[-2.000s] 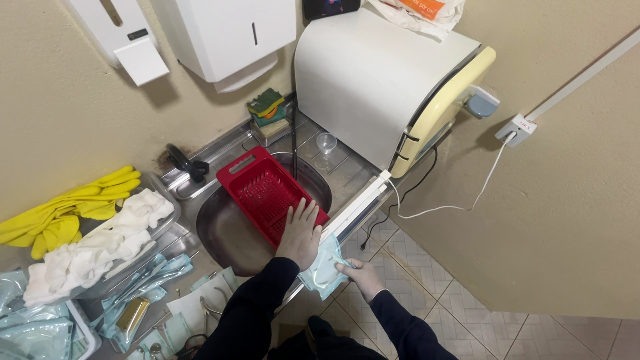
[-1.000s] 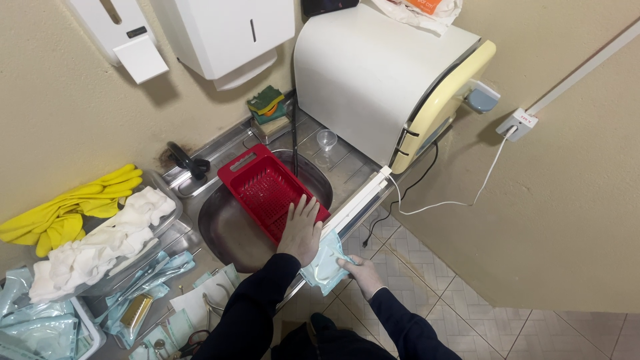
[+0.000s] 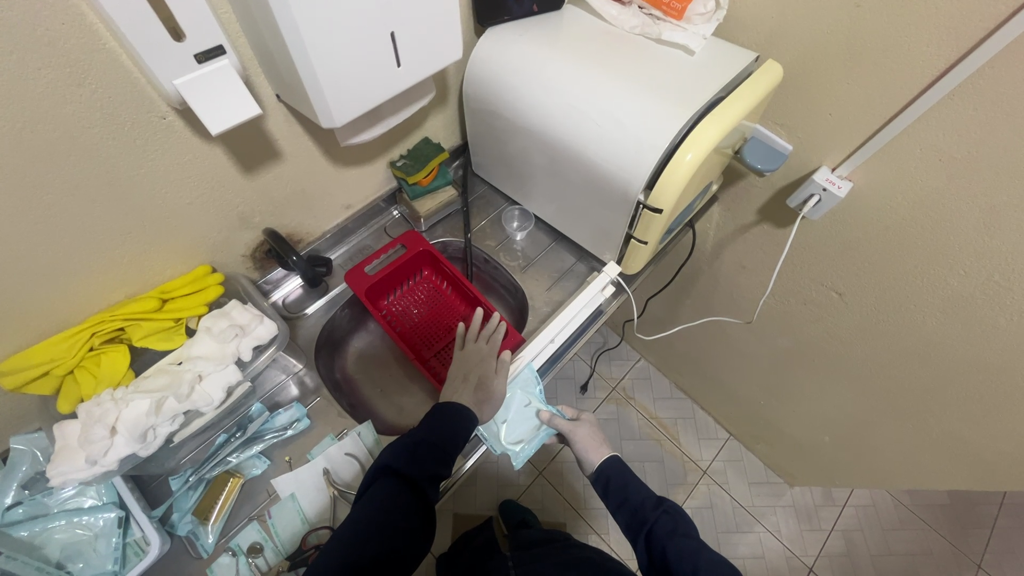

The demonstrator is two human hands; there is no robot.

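My right hand (image 3: 578,432) grips the edge of a light blue sterilization pouch (image 3: 518,420) at the counter's front edge; what the pouch holds is unclear. Gloved and spread flat, my left hand (image 3: 478,370) rests with its fingers over the near end of a red perforated plastic basket (image 3: 420,300) and touches or nearly touches the pouch. That basket lies across a steel sink (image 3: 360,376). Just beyond the left hand, a long white bar-shaped device (image 3: 564,320), probably a pouch sealer, lies along the counter edge with a white cord.
Left of the sink are yellow rubber gloves (image 3: 112,336), a clear bin (image 3: 276,340) of white cloths, a white tray (image 3: 144,524) of pouches, and scissors (image 3: 310,548). A black faucet (image 3: 296,260), sponges (image 3: 422,164), a small clear cup (image 3: 518,222) and a large white tabletop appliance (image 3: 592,120) stand behind.
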